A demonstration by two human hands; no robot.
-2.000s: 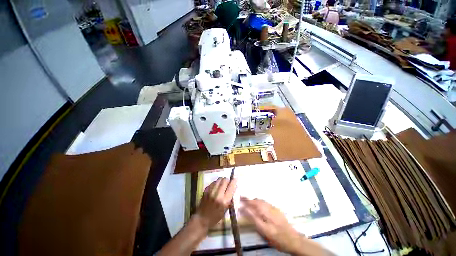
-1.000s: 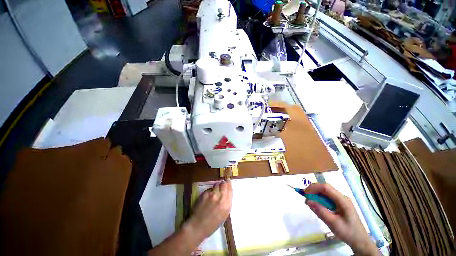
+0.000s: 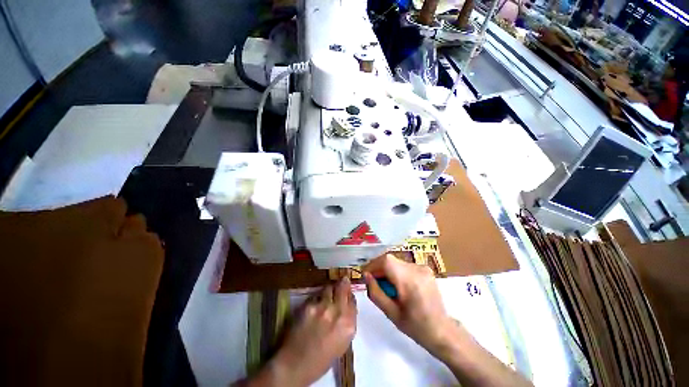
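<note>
The white sewing machine head [image 3: 361,204] stands in front of me over a brown panel [image 3: 480,230] lying on the white template [image 3: 302,370]. A narrow brown strap [image 3: 347,369] runs from the clamp [image 3: 431,253] toward me. My left hand [image 3: 321,325] presses on the strap with its fingertips just below the machine head. My right hand [image 3: 412,298] is beside it, closed around a teal-handled pointed tool [image 3: 387,287]. The tool's tip is near the strap end at the clamp, mostly hidden by my fingers.
Brown panels [image 3: 75,295] lie at the left, with a white board [image 3: 83,151] behind them. A row of brown strips [image 3: 604,302] lies at the right, below the control panel [image 3: 597,178]. Thread cones [image 3: 446,15] stand behind the machine.
My right hand has picked up the teal tool and moved it left to the strap at the clamp. My left hand stays on the strap. The view has moved closer to the machine.
</note>
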